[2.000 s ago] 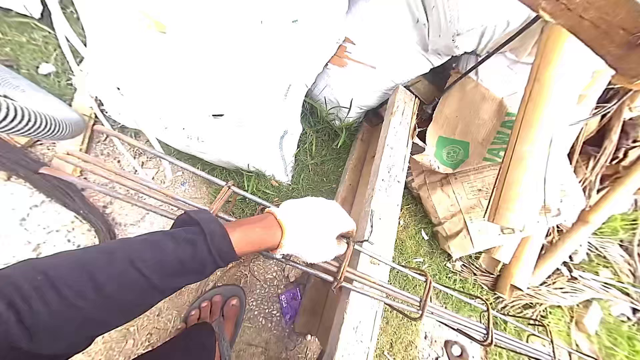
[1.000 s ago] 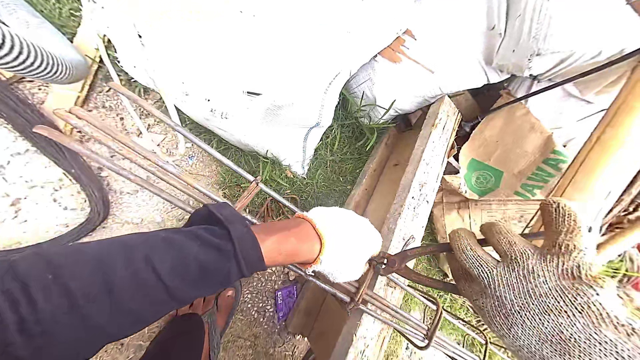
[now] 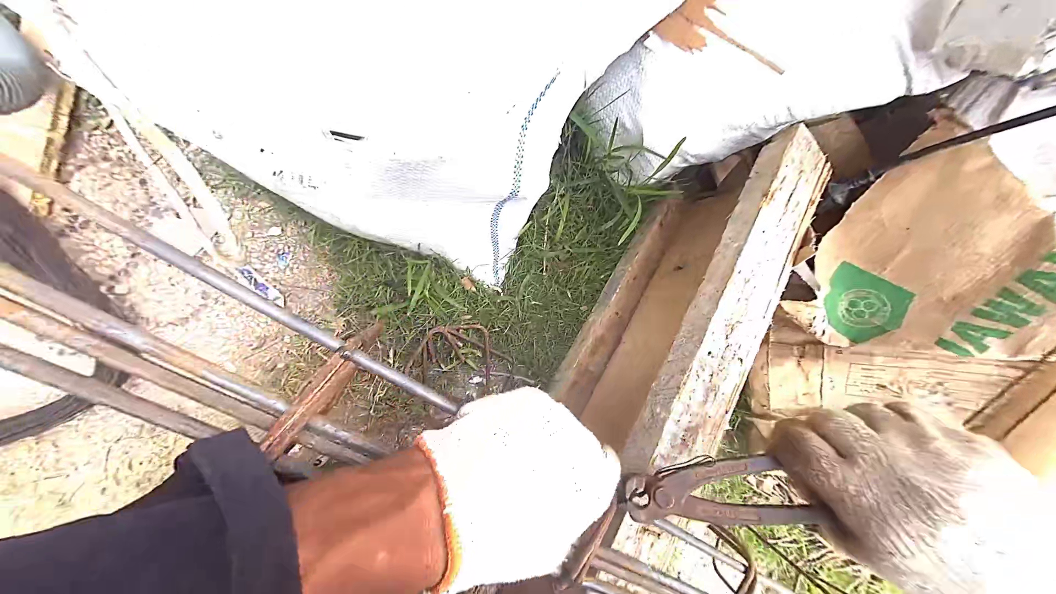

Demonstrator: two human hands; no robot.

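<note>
My left hand (image 3: 520, 487), in a white knit glove with an orange cuff, is closed around the steel rods at lower center. Its fingers are hidden from above. In a dirty gray-brown glove, my right hand (image 3: 883, 487) grips the handles of rusty end-cutting pincers (image 3: 676, 492). The pincers' jaws meet the metal just beside my left hand, where a bent steel stirrup (image 3: 594, 540) crosses the rods. Long steel rods (image 3: 223, 285) run from the left edge down to the lower right. A reddish-brown stick or bar (image 3: 318, 396) lies across them left of center.
Large white woven sacks (image 3: 396, 99) fill the top. A rough wooden beam (image 3: 734, 305) lies under the rods, beside a wooden board (image 3: 652, 322). Torn brown paper bags (image 3: 949, 239) with green print lie at right. Grass (image 3: 569, 239) and bent rusty wire (image 3: 454, 346) are near the center.
My right hand came into view with the pincers between the first and second frames. The pincers' handles are closer together now than one second ago. The view has moved nearer to the hands.
</note>
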